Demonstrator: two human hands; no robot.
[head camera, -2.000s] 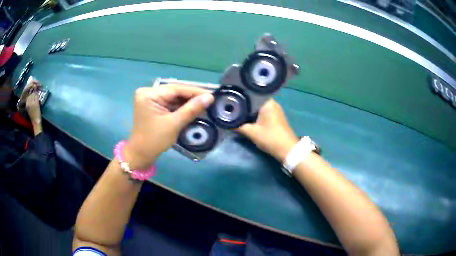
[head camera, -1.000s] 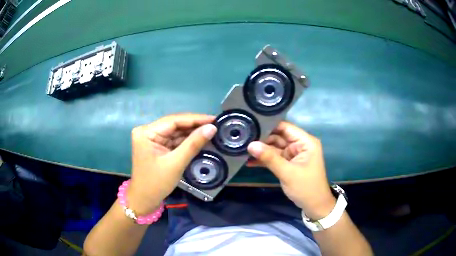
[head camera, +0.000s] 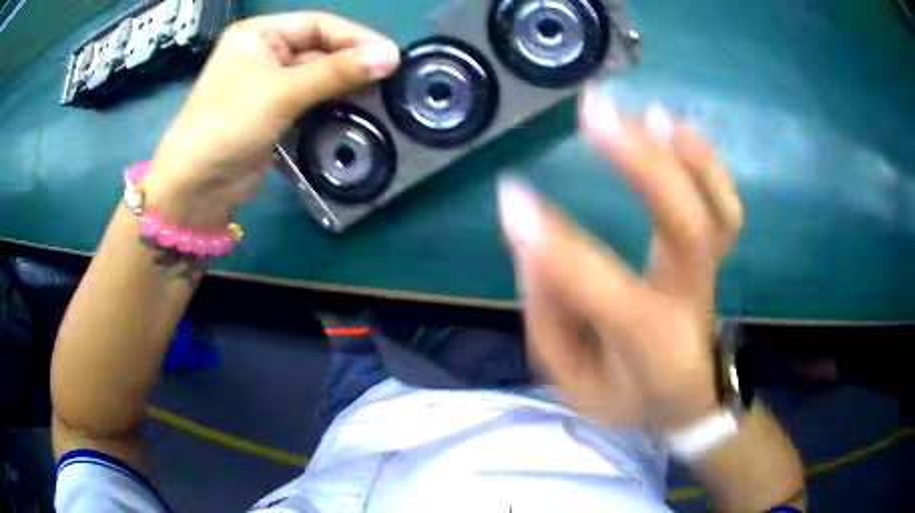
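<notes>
The wheel bracket assembly (head camera: 438, 93) is a pale metal plate with three black-ringed wheels facing up, tilted up to the right over the green bench top. My left hand (head camera: 266, 100) is at its left part, thumb and forefinger pinched at the left edge of the middle wheel; its other fingers are partly hidden. My right hand (head camera: 622, 271) is blurred, off the plate and nearer my body, with its fingers apart and nothing seen in it.
A second metal unit (head camera: 135, 50) lies plate side up on the bench (head camera: 823, 200) at the far left. The bench's near edge runs across the middle. Below it are my clothed lap and a grey floor with yellow lines.
My right hand has let go of the assembly and moved back from it. The assembly and left hand sit higher in the view, and the assembly is turned flatter.
</notes>
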